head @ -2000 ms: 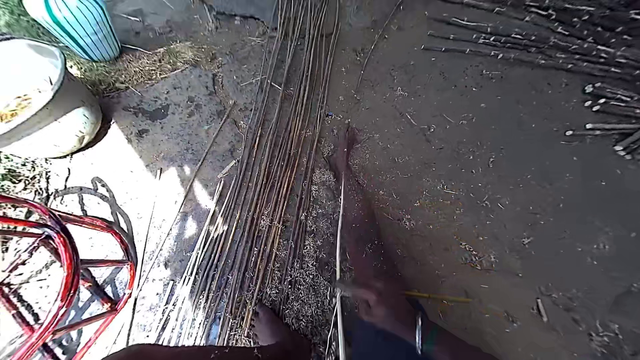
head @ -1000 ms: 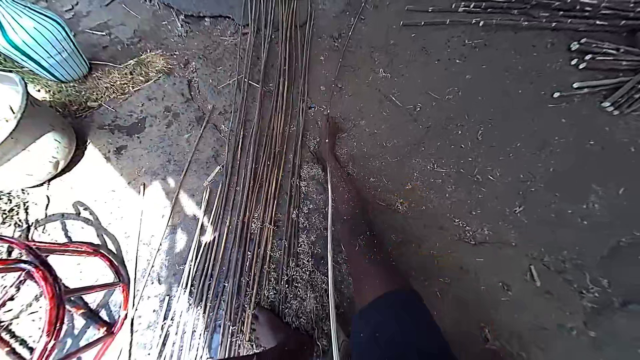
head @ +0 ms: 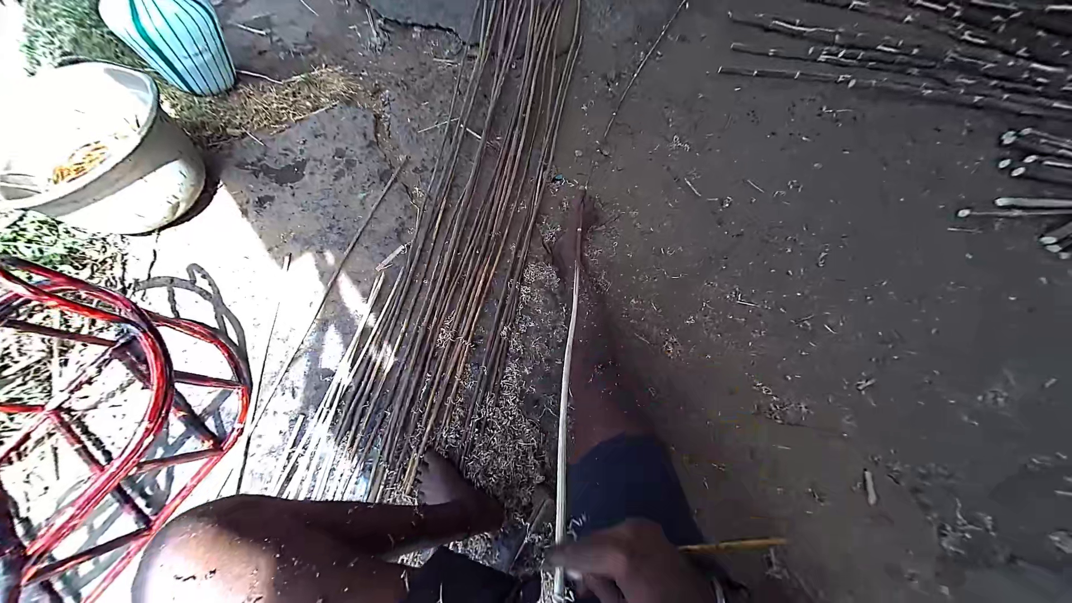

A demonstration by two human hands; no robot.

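Note:
My right hand, with a bracelet at the wrist, is at the bottom edge. It is closed round a thin yellow-brown handle that sticks out to the right; any blade or head is hidden. Its fingertips are at a long pale peeled stick, which runs up along my outstretched leg towards the foot. My left hand is not seen. Many long, thin brown sticks lie side by side on the ground left of that leg. Curly shavings are scattered beside them.
My bent knee is at lower left, near a red metal frame. A pale tub and a striped light-blue container stand at upper left. Bundles of darker sticks lie at upper right. Small debris is strewn over the ground.
My right hand, out of view one second ago, is back at the bottom edge with the handle. My bent knee now shows at lower left.

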